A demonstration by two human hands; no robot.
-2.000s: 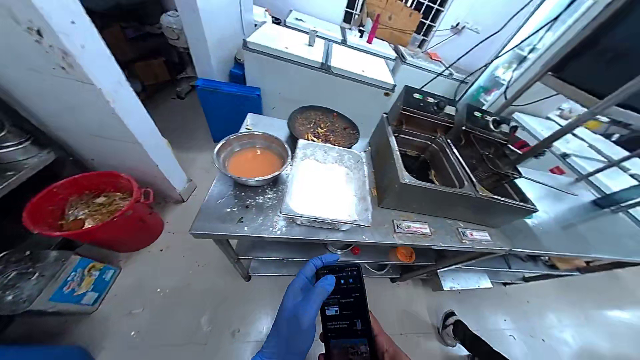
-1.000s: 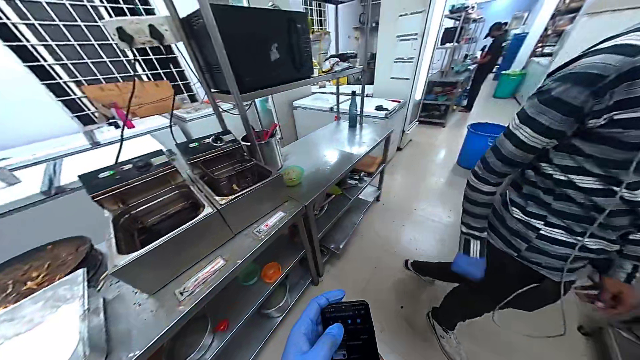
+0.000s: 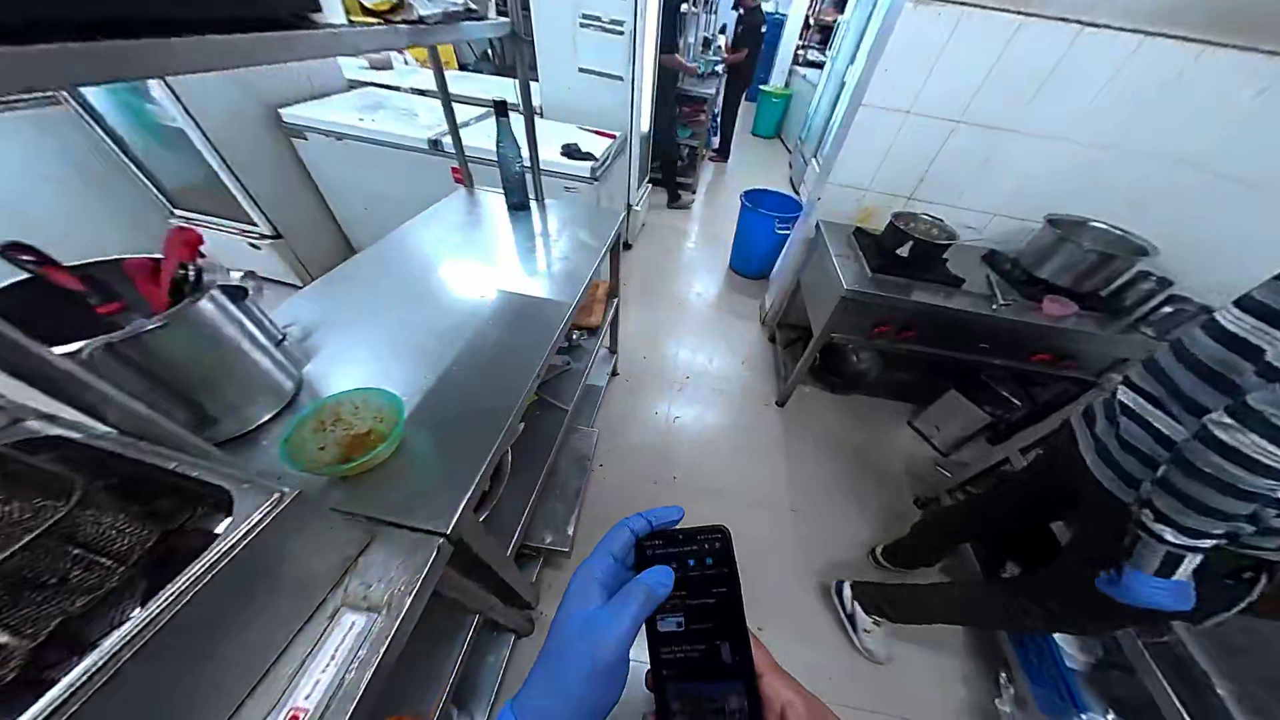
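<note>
A smartphone point(image 3: 700, 625) with a lit dark screen is held low in the middle of the view. My left hand point(image 3: 605, 610), in a blue glove, is at its left side, with the thumb over the screen's upper left part. My right hand point(image 3: 785, 685), bare, holds the phone from its lower right side and is partly out of view. Left of the hands stands a steel worktable point(image 3: 400, 330) bearing a green plastic bowl point(image 3: 345, 432) with food residue, a steel pot point(image 3: 200, 350) with red-handled utensils and a dark bottle point(image 3: 510, 157).
A person in a striped top point(image 3: 1190, 430) stands at the right. Behind them is a stove point(image 3: 900, 320) with pots. A blue bin point(image 3: 765, 233) stands on the floor ahead, with two people point(image 3: 742, 80) farther back. A fryer point(image 3: 90, 560) is at the lower left.
The view has swung far right from the fryers and tray to the aisle. Both hands have stayed with the phone. The person in stripes, seen one second ago, is still at the right.
</note>
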